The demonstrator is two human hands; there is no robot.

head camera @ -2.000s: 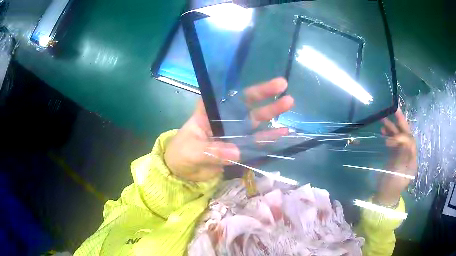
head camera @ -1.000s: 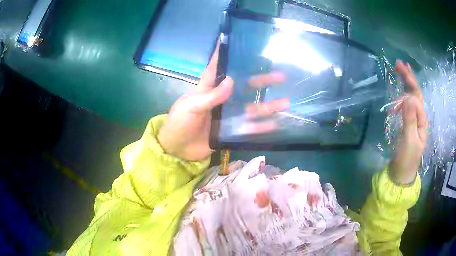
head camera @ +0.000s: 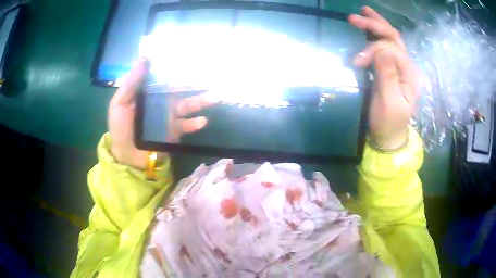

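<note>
A see-through touch panel with a black border is held up in front of me, with strong white glare across its upper half. My left hand grips its left edge, with the fingers showing through the glass from behind. My right hand holds its upper right edge, with fingers at the corner. An orange-gold flex cable hangs below the lower left corner, near my left wrist. No film can be made out on the panel under the glare.
A dark-bordered panel stack lies behind the held panel at the left. Another panel lies at the far left. A shiny heap of discarded film is at the right, beside a white rectangle with a black outline. The bench top is green.
The held panel has moved left and now faces me more squarely. My right hand has moved from beside the film heap to the panel's right edge. The streaks of film near it are gone.
</note>
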